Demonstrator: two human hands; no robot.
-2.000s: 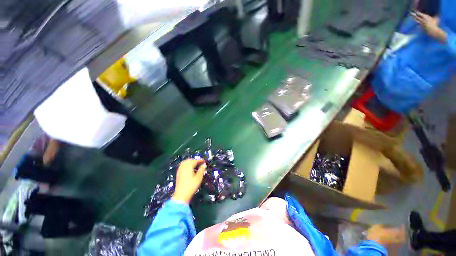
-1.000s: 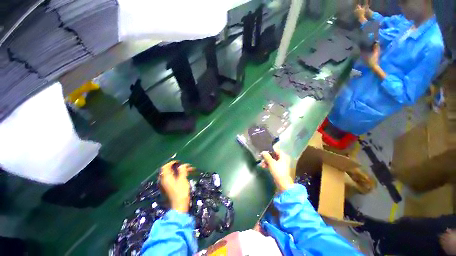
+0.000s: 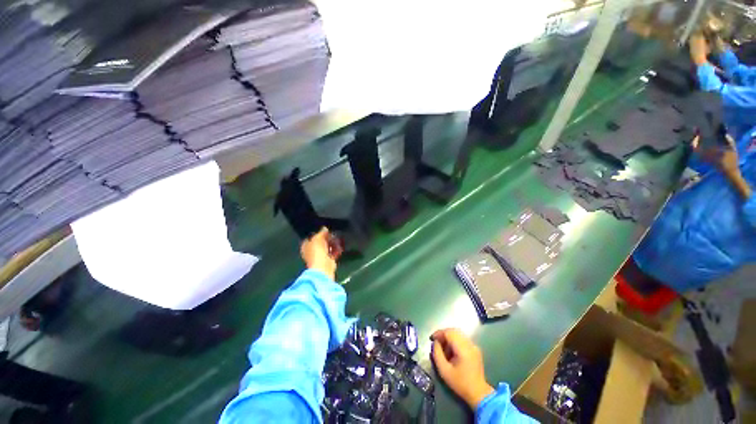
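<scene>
My left hand [image 3: 322, 252] reaches over the green belt to the near black open box [image 3: 308, 217]. Its fingers are curled around something small and dark, likely a bagged accessory; the box edge is partly behind the hand. My right hand [image 3: 458, 363] rests low at the belt's near side, fingers bent, with nothing visible in it. The heap of glossy bagged accessories [image 3: 377, 368] lies between my left sleeve and my right hand. Stacks of printed grey cards [image 3: 491, 286] lie ahead of my right hand.
More black boxes [image 3: 365, 170] stand along the belt. Loose black card pieces [image 3: 593, 186] lie farther along. Layered stacks [image 3: 166, 124] and white sheets [image 3: 157, 240] are on the shelf at left. A carton [image 3: 626, 373] and red crate [image 3: 642, 290] stand at right, near a person in blue [image 3: 705, 224].
My left hand has moved forward from the heap to the near black box. My right hand has drawn back from the card stacks, and the card it held is no longer in it.
</scene>
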